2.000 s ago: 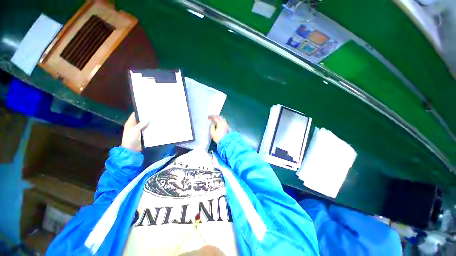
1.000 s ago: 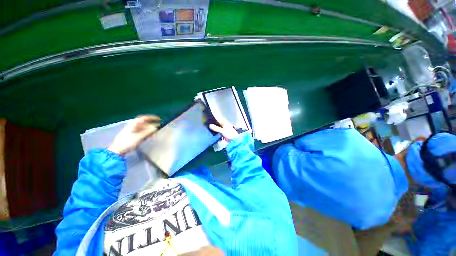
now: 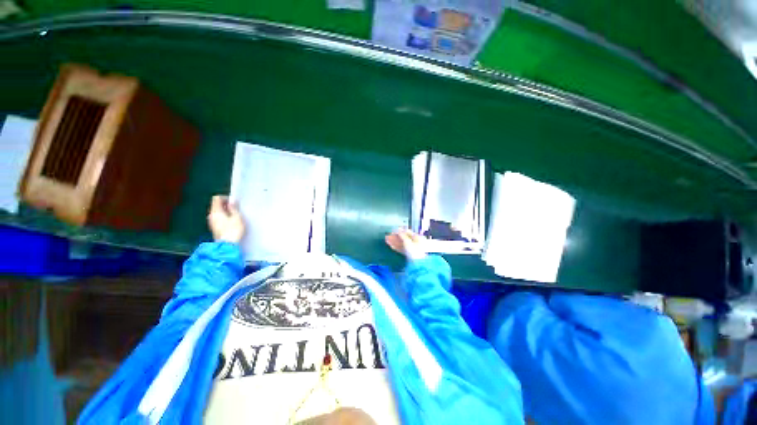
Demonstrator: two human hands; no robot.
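Note:
The working pile (image 3: 278,199) lies in front of me, with a white, faintly lined top and a dark line near its right side. My left hand (image 3: 226,220) is at its left edge; whether the fingers grip it is unclear. The panel stack (image 3: 452,199) lies to the right, white-edged, with a dark-framed panel on top, its black band toward me. My right hand (image 3: 407,242) is at the stack's near left corner; its fingertips are small and blurred, so a grip cannot be told. The separator sheets (image 3: 529,226) lie loosely fanned just right of the stack.
A reddish-brown wooden box (image 3: 141,158) stands far left, with a white sheet (image 3: 15,158) beyond it. A black box (image 3: 685,257) is far right. A neighbour's blue smock (image 3: 589,357) is close at the lower right. A metal rail (image 3: 332,51) runs along the back.
The panel held between my hands a second ago is no longer held up between them. My left hand has moved to the working pile's left edge, my right to the panel stack's corner. The view has turned.

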